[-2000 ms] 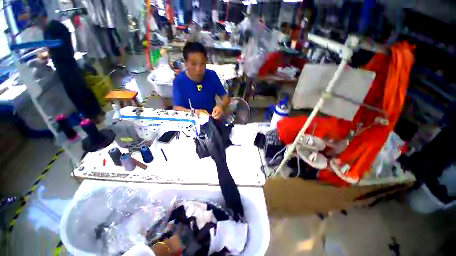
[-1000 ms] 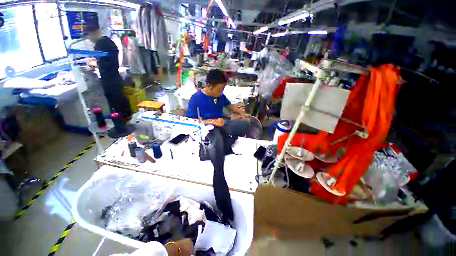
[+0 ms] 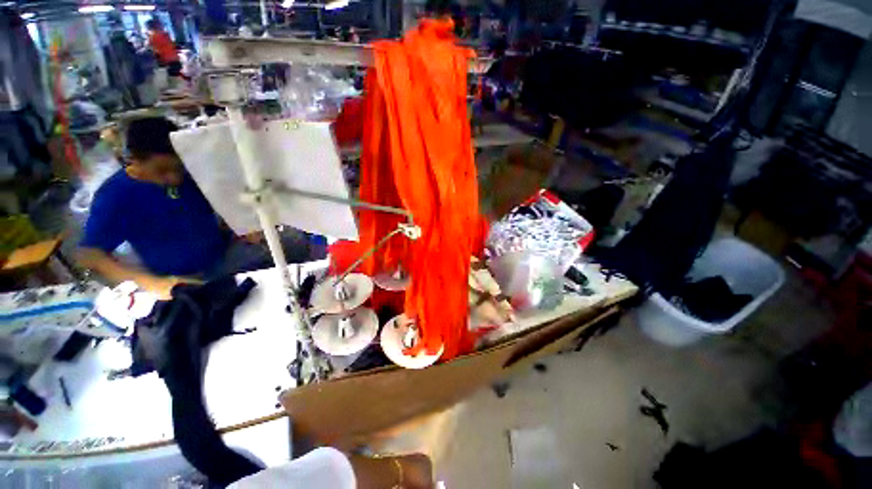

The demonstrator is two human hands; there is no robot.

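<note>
Neither of my hands is in view. A forearm with a white sleeve and a yellow bracelet (image 3: 387, 470) shows at the bottom edge, cut off past the wrist; which arm it is I cannot tell. A long black cloth (image 3: 186, 382) lies across the white sewing table (image 3: 253, 372) and hangs over its front edge. Orange strips (image 3: 425, 181) hang from the bar of a white thread stand (image 3: 253, 167), in front of a pale board (image 3: 320, 186). Round white spool plates (image 3: 346, 330) sit at the stand's foot.
A person in blue (image 3: 153, 215) sits behind the table, hands at the black cloth. A brown board edge (image 3: 382, 406) runs along the table front. A white tub (image 3: 674, 325) with dark cloth stands on the floor at right. Dark scraps (image 3: 655, 411) lie on the floor.
The view has swung to the right. The stand and orange strips now fill the middle, the seated person is at the left, and the white tub of scraps at the front has left view.
</note>
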